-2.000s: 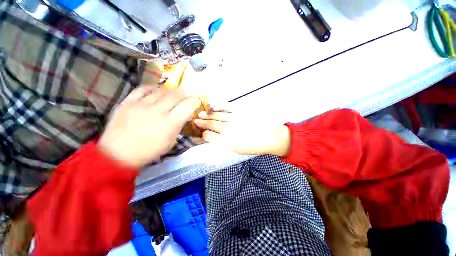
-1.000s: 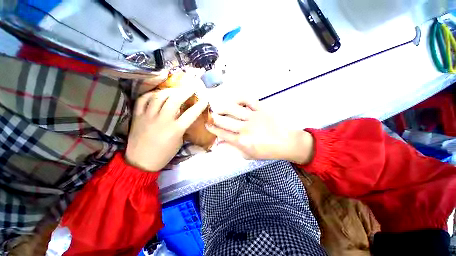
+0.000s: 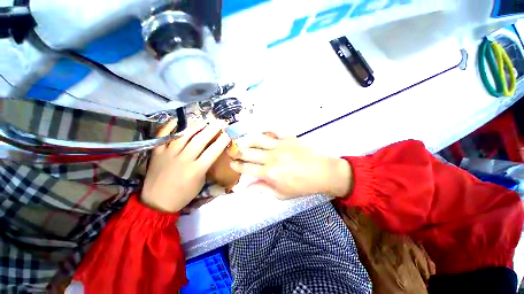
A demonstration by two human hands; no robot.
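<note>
The brown lining fabric (image 3: 223,173) lies on the white machine bed below the needle area. My left hand (image 3: 181,166) lies flat over its left part, fingers pointing up to the needle area. My right hand (image 3: 281,165) rests at its right edge with fingertips on it. The plaid fabric (image 3: 63,184) spreads left of my left hand. The round tension discs (image 3: 227,108) sit just above my left fingertips. The needle and presser foot are hidden by my fingers and the machine parts.
The machine head (image 3: 247,34) with blue lettering spans the top. A white round knob (image 3: 189,73) is near the camera. Black snips (image 3: 351,62) lie on the bed. Green and yellow rings (image 3: 497,68) are at right. A blue crate (image 3: 208,274) and brown fabric (image 3: 396,247) are below.
The view has tilted up, so more of the machine head and its knob show. My hands, blurred left hand earlier, now lie closer around the brown fabric, which shows more than two seconds ago.
</note>
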